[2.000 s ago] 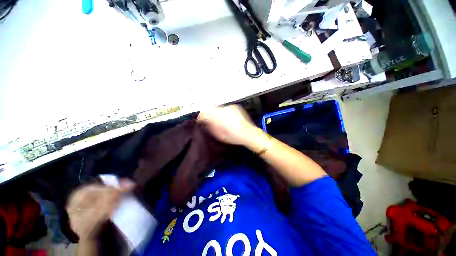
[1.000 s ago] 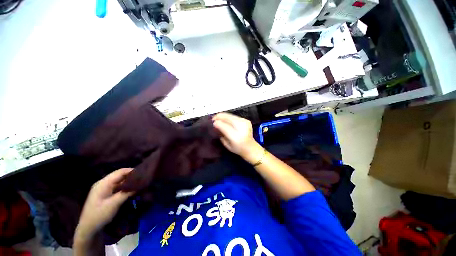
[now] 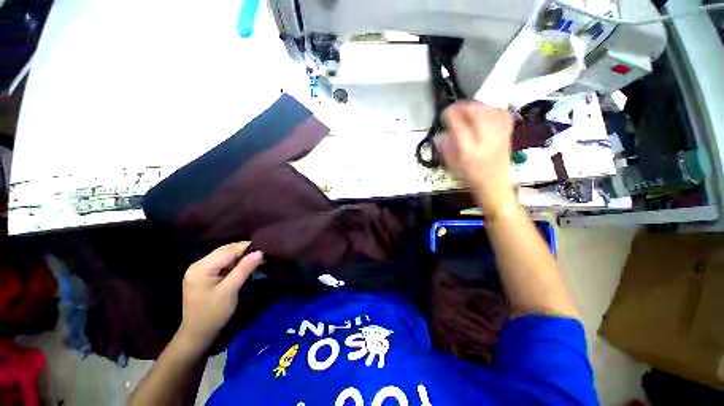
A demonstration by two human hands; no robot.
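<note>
The maroon and black garment panel (image 3: 262, 186) lies partly on the white table and hangs over its front edge onto my lap. My left hand (image 3: 214, 285) pinches the near edge of this cloth between thumb and fingers. My right hand (image 3: 476, 139) is blurred, over the black-handled scissors (image 3: 429, 151) on the table right of the machine foot. It covers part of their handles. Whether its fingers have closed on them cannot be told.
The sewing machine needle area (image 3: 324, 67) is at the back. A green handle (image 3: 519, 157) shows beside my right hand. Fabric scraps (image 3: 560, 168) lie at the table's right end. A blue-rimmed bin (image 3: 451, 226) with dark pieces is below the edge.
My right hand has let go of the cloth and moved up to the scissors. My left hand has stayed at the cloth, which was spread onto the table after the first frame. The view has shifted.
</note>
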